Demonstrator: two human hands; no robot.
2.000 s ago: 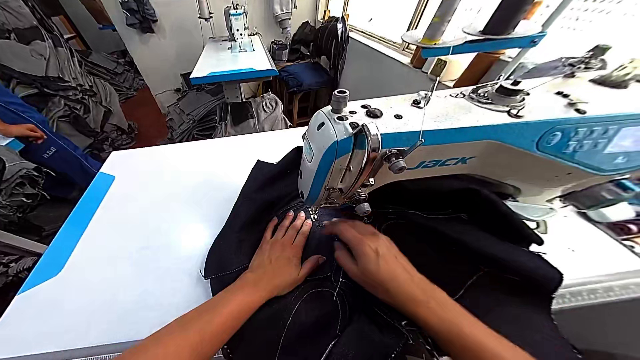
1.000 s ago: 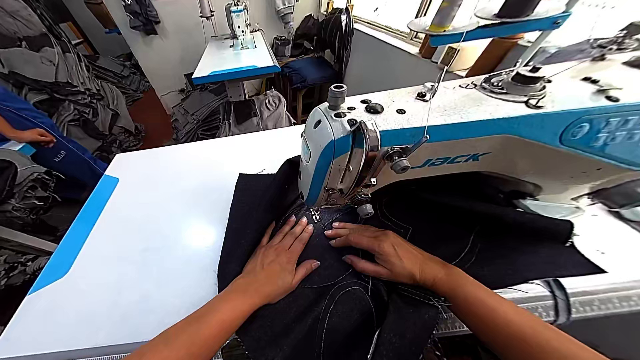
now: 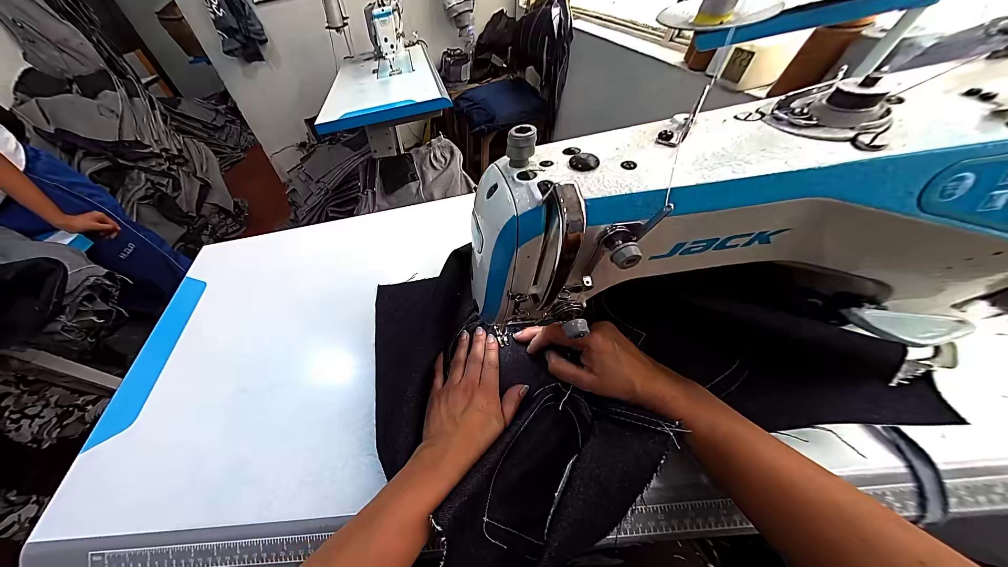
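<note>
Dark denim fabric (image 3: 614, 480) with pale stitching lies over the sewing table and under the arm of a white and blue Jack sewing machine (image 3: 709, 220). My left hand (image 3: 468, 402) rests flat on the fabric, fingers spread a little, fingertips just left of the presser foot (image 3: 502, 337). My right hand (image 3: 602, 358) is right of the foot, its fingers bent and the index fingertip close to the foot. The thumb is on the cloth; whether it pinches the cloth cannot be told. Part of the fabric is hidden behind the machine head.
The white tabletop (image 3: 276, 378) has a ruler (image 3: 213, 551) along its front edge. Thread cones stand on a rack at upper right. Another sewing machine (image 3: 386, 35) and heaps of grey cloth (image 3: 150, 150) are beyond. A person's hand (image 3: 90, 224) shows at far left.
The fabric has shifted and turned under the machine. My right hand's fingers, stretched out flat one second ago, are now bent near the presser foot. My left hand stays flat on the cloth.
</note>
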